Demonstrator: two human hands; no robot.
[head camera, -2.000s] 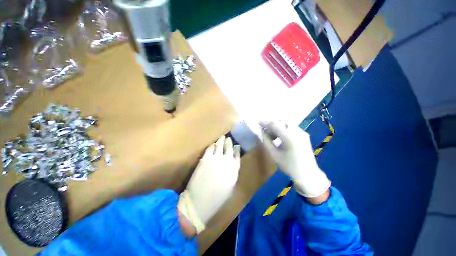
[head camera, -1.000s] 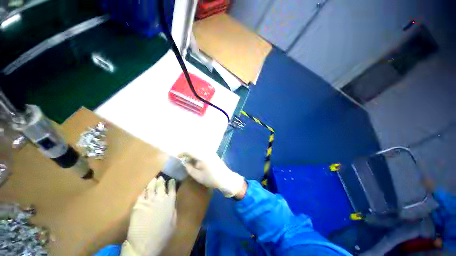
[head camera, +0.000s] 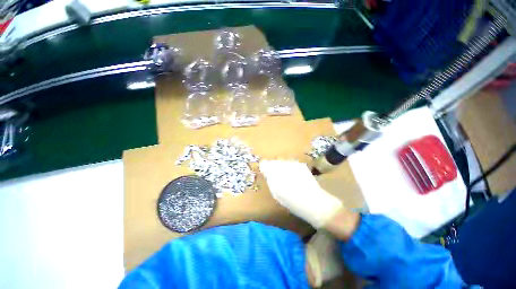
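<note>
A loose heap of small silver metal fittings (head camera: 226, 165) lies mid-board on the brown cardboard mat (head camera: 141, 186). A round black dish of tiny screws (head camera: 186, 204) stands beside it. My right hand (head camera: 300, 191), in an off-white glove, reaches over the board with its fingertips at the heap's right edge; whether it holds anything cannot be told. My left hand (head camera: 325, 258), also gloved, is low at the mat's right part, mostly hidden behind my right wrist and sleeve. Its fingers and anything in them are hidden.
The power screwdriver (head camera: 351, 140) hangs tilted just right of my right hand, by a small side pile of metal parts (head camera: 321, 145). Clear plastic bags (head camera: 240, 104) stand at the mat's far end. A red parts tray (head camera: 428, 163) and black cable (head camera: 472, 195) are at right.
The view has swung left, bringing the heap, dish and bags into full view. My right hand has left the mat's right edge and moved across to the heap. My left hand is now mostly covered.
</note>
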